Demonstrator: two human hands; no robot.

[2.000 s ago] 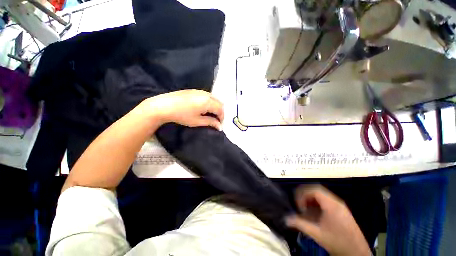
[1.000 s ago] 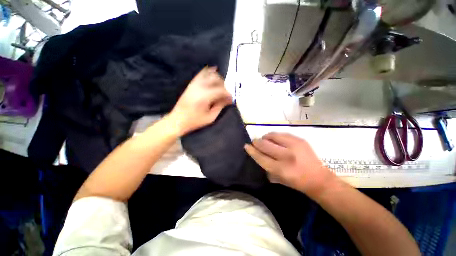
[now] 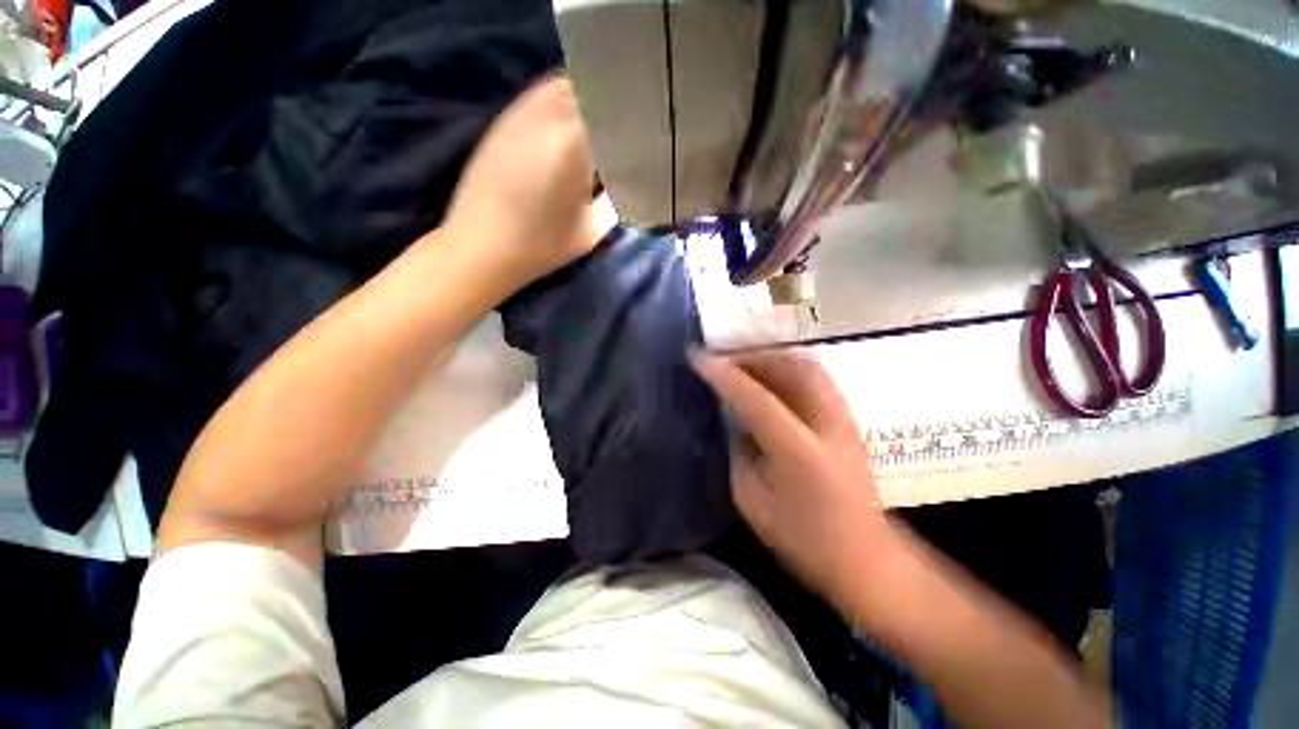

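Observation:
A black garment (image 3: 321, 135) covers the left of the table. A narrow black section of it runs between my hands, beside the lit needle area (image 3: 720, 271), and hangs over the front edge. My left hand (image 3: 530, 178) is closed on the cloth close to the sewing machine head (image 3: 627, 107); its fingertips are partly hidden. My right hand (image 3: 798, 449), slightly blurred, holds the right edge of the section with thumb and fingers, in front of the machine. Whether the cloth lies under the presser foot cannot be told.
Scissors with dark red handles (image 3: 1094, 339) lie right of the machine, with a small dark-blue tool (image 3: 1225, 302) beyond them. A printed ruler (image 3: 997, 434) runs along the table's front edge. A blue crate (image 3: 1204, 584) stands at lower right. A purple part (image 3: 17, 363) shows at far left.
The right hand has come up from below the table edge to the cloth beside the needle area. The left hand has moved up towards the machine with the cloth. The view has shifted closer to the machine.

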